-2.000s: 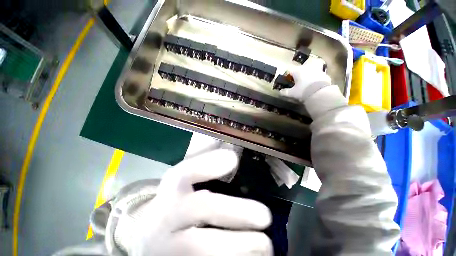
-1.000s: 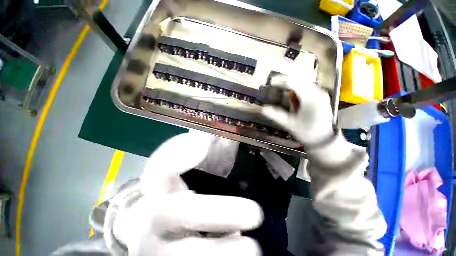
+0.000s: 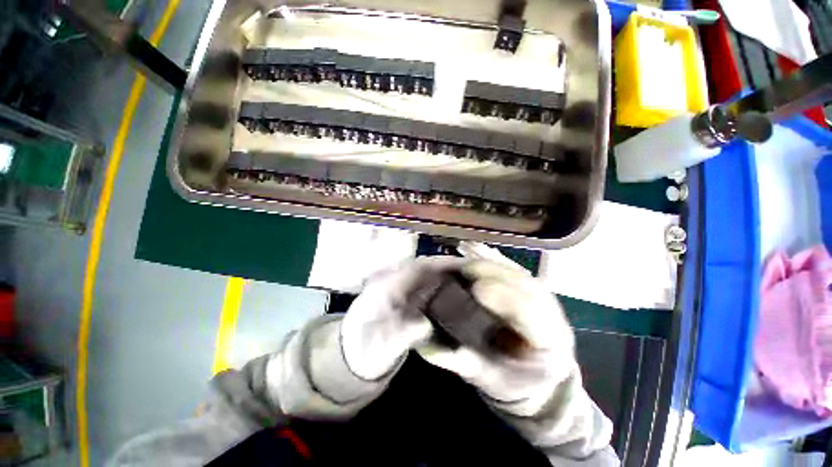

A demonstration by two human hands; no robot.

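My left hand (image 3: 388,315) and my right hand (image 3: 525,337), both in white gloves, are together in front of the tray. Between them they hold a dark block (image 3: 463,315), blurred by motion. A small orange-brown thing (image 3: 509,341) shows at my right hand, perhaps a tool handle; its rest is hidden. Similar black blocks with shiny metal terminals stand in three rows in the steel tray (image 3: 365,217). The back row (image 3: 383,75) has a gap before a shorter group (image 3: 513,100) at its right. A single block (image 3: 509,35) stands behind.
White paper lies on the green mat (image 3: 228,239) at left (image 3: 351,251) and right (image 3: 607,260), with small round metal pieces (image 3: 676,239) beside the right sheet. A white bottle (image 3: 657,153), a yellow bin (image 3: 659,68) and a blue bin (image 3: 730,301) with pink cloth (image 3: 798,319) are at right.
My right hand has left the tray and come back to my left hand, which has closed around a block with it. The right part of the back row is uncovered. The view has shifted.
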